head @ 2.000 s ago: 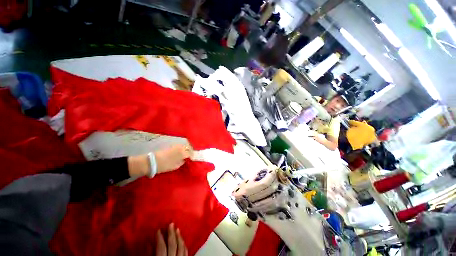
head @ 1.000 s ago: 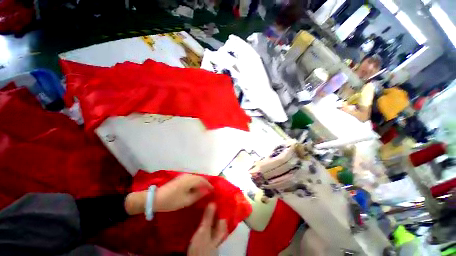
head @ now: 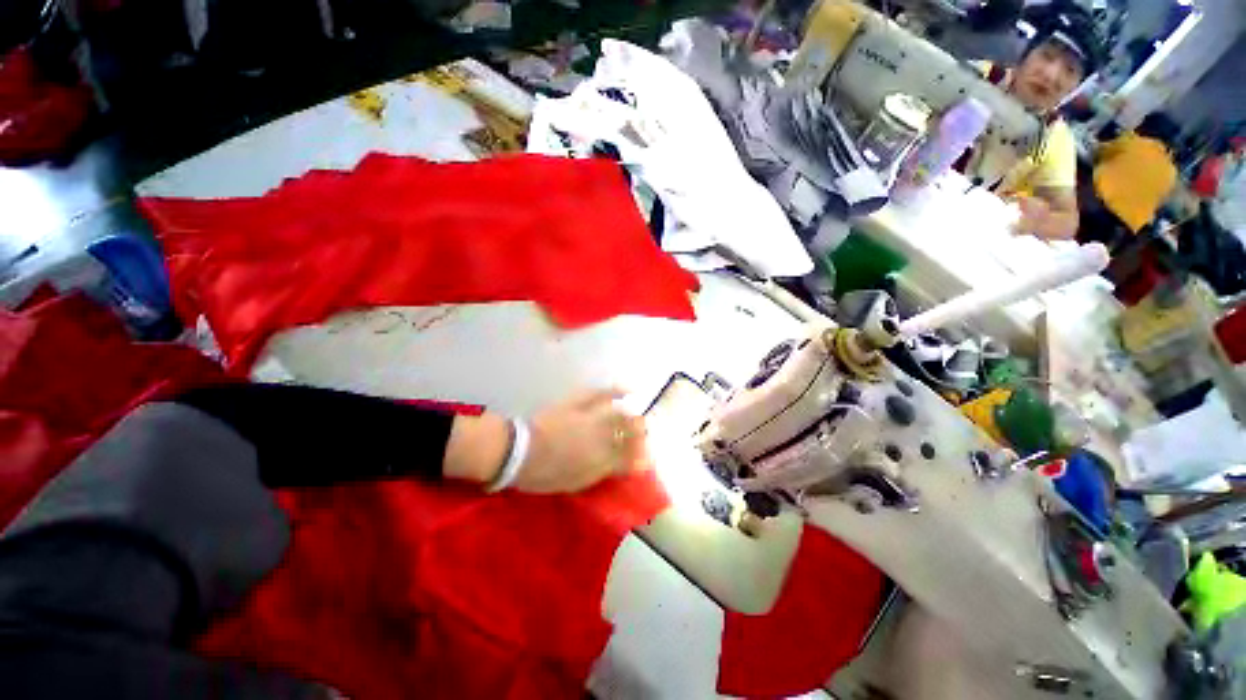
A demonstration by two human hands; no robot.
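A large red panel (head: 478,574) lies over the near side of the white machine table, its far corner by the needle area. My left hand (head: 581,445), with a pale bracelet, is at that corner with its fingers bent together on the red cloth, just short of the cream sewing machine head (head: 793,417). Glare blurs the fingertips. My right hand is not in view. A separate red piece (head: 799,615) lies beside the machine bed.
A second red panel (head: 424,239) lies across the far side of the white table (head: 410,353). White cut pieces (head: 697,178) and grey pieces (head: 806,137) lie behind it. A dark-edged phone (head: 676,393) lies by the machine head. A person (head: 1045,151) sits beyond.
My left hand has moved right, from the middle of the near red panel to its corner by the needle area. My right hand has left the view. The camera view has shifted.
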